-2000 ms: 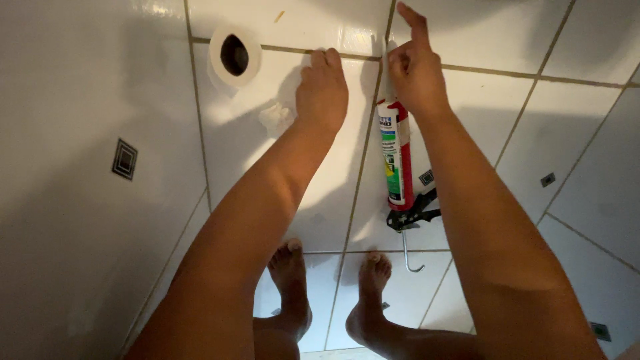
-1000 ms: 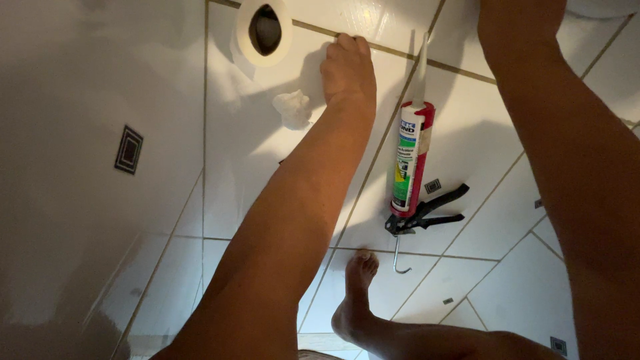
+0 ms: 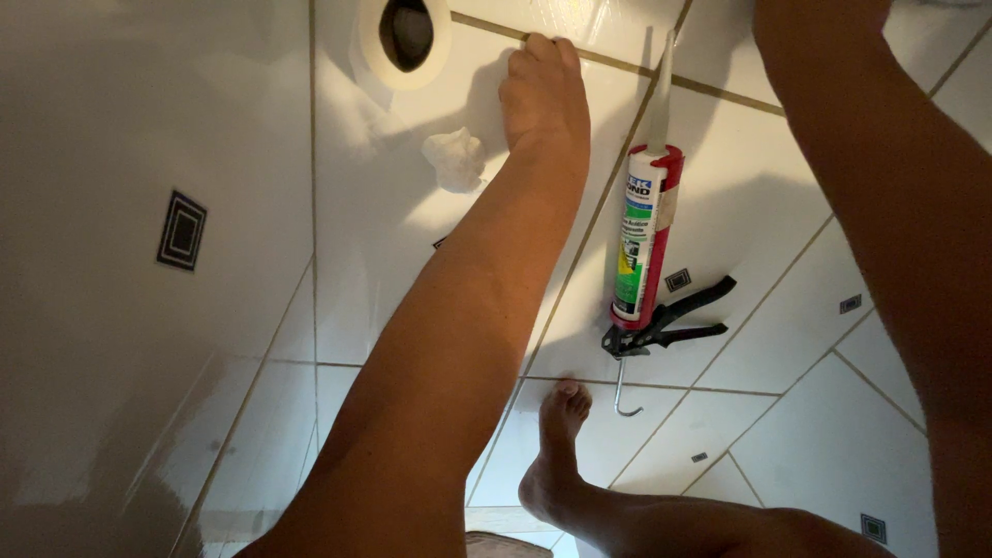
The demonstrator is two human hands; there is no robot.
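Observation:
My left hand [image 3: 545, 93] rests on the white tiled floor, its fingers curled at a grout line; whether it holds anything is hidden. Left of it stands a roll of paper [image 3: 442, 39], and a crumpled white tissue [image 3: 456, 160] lies beside the wrist. To the right lies a caulking gun [image 3: 668, 318] with black handles, a red cradle and a hooked metal rod. It carries a sealant cartridge [image 3: 638, 232] whose long translucent nozzle [image 3: 662, 101] points away from me. My right arm reaches up at the right edge, with the hand outside the view.
A glossy tiled wall [image 3: 178, 325] rises at the left. My bare foot [image 3: 564, 411] is on the floor below the caulking gun's hook, with my leg stretching to the lower right. The floor tiles [image 3: 744, 209] have brown grout lines and small dark square motifs.
My right hand was above the nozzle; it has moved away to the upper right and out of view. My left hand stays low on the floor at the grout line. The view has shifted.

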